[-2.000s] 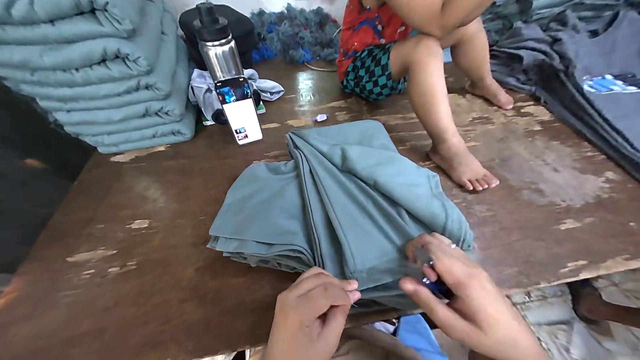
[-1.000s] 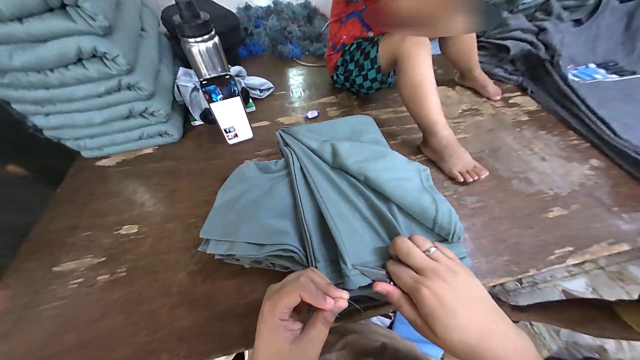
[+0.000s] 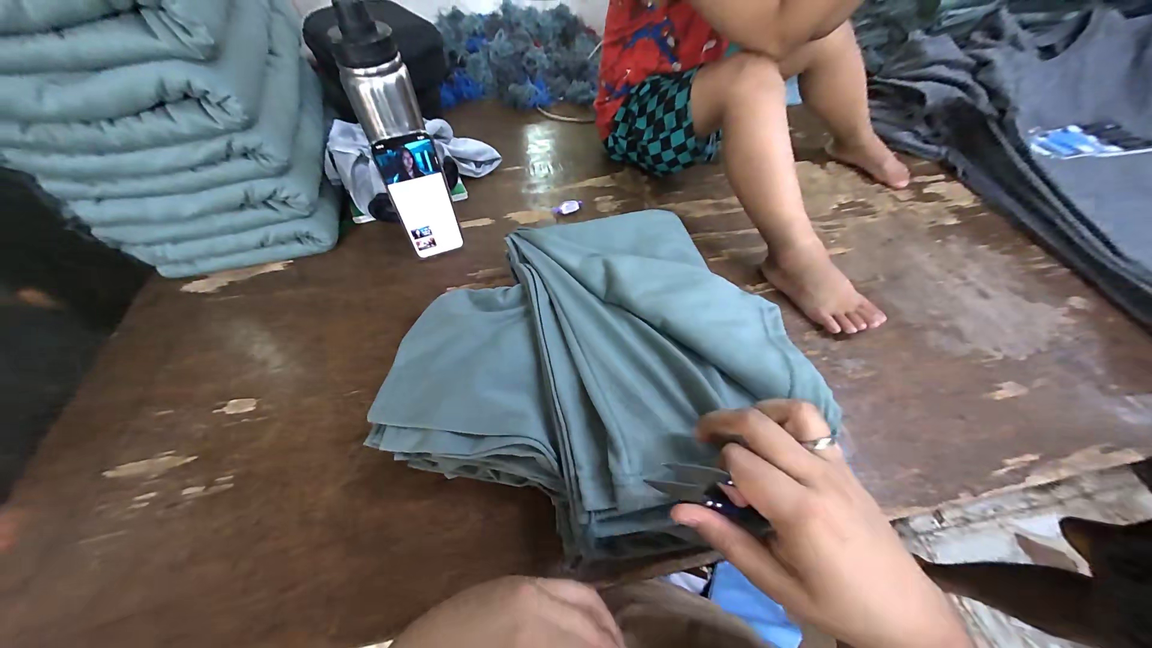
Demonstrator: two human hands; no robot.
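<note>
A pile of folded grey-green cloth pieces [image 3: 621, 360] lies at the near edge of the wooden table. My right hand [image 3: 801, 504], with a ring on one finger, holds small thread snips [image 3: 697, 486] over the pile's lower right part; their two pointed blades are apart and face left. My left hand [image 3: 522, 616] is low at the bottom edge of the view, below the pile and off the cloth. Its fingers are mostly hidden, so whether it holds anything cannot be seen.
A tall stack of folded grey-green cloth [image 3: 207, 162] stands at left. A phone [image 3: 418, 198] leans against a steel bottle [image 3: 382, 90]. A small wrapped item [image 3: 567, 208] lies behind the pile. Another person's bare foot [image 3: 823, 288] rests right of it. Dark grey garments [image 3: 1071, 180] lie far right.
My left hand has drawn back from the cloth's near edge, down to the bottom of the view. The blades of the snips now show more plainly in my right hand, which stays by the pile.
</note>
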